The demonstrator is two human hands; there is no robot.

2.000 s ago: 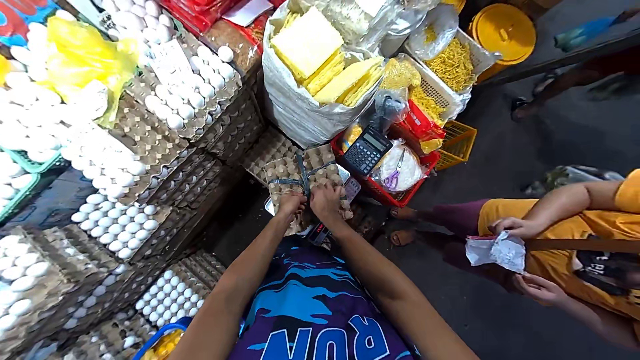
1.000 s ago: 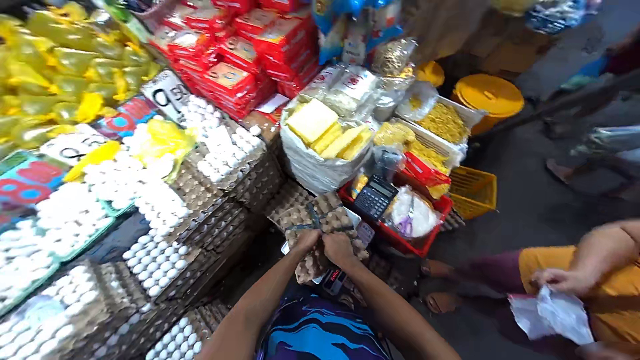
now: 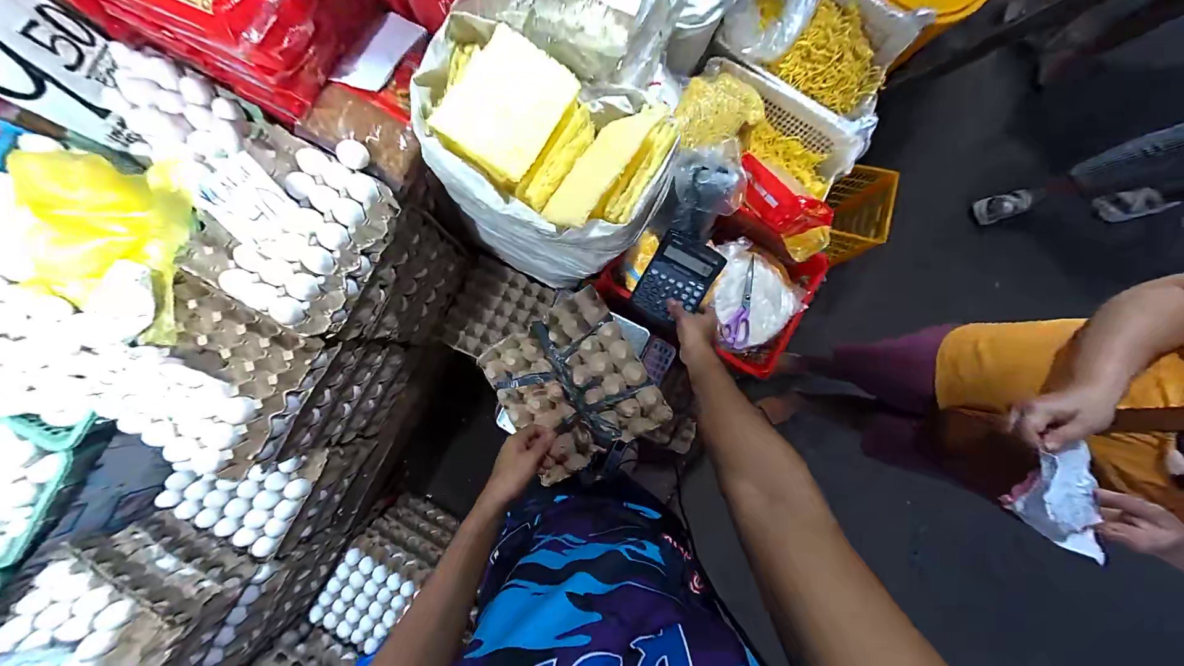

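Note:
A cardboard egg tray bundle (image 3: 606,365), bound crosswise with dark strips, lies in front of my body. My left hand (image 3: 525,458) rests at its near left edge with fingers curled; whether they grip it is unclear. My right hand (image 3: 692,328) is at the lower edge of a black calculator (image 3: 678,268), its fingertips touching the keys. The calculator leans on a red basket (image 3: 760,363), beside purple-handled scissors (image 3: 737,324) that lie on a white plastic-wrapped item. Under the bundle, part of a pale device with a keypad (image 3: 658,358) shows.
Stacked trays of white eggs (image 3: 242,504) rise on the left. A white sack of yellow slabs (image 3: 546,245) stands ahead, with a yellow crate (image 3: 860,215) beyond the basket. A person in an orange shirt (image 3: 1008,365) at right holds crumpled paper (image 3: 1064,504).
My right hand has left the egg tray bundle and moved right to the calculator. My left hand has shifted to the bundle's near left edge.

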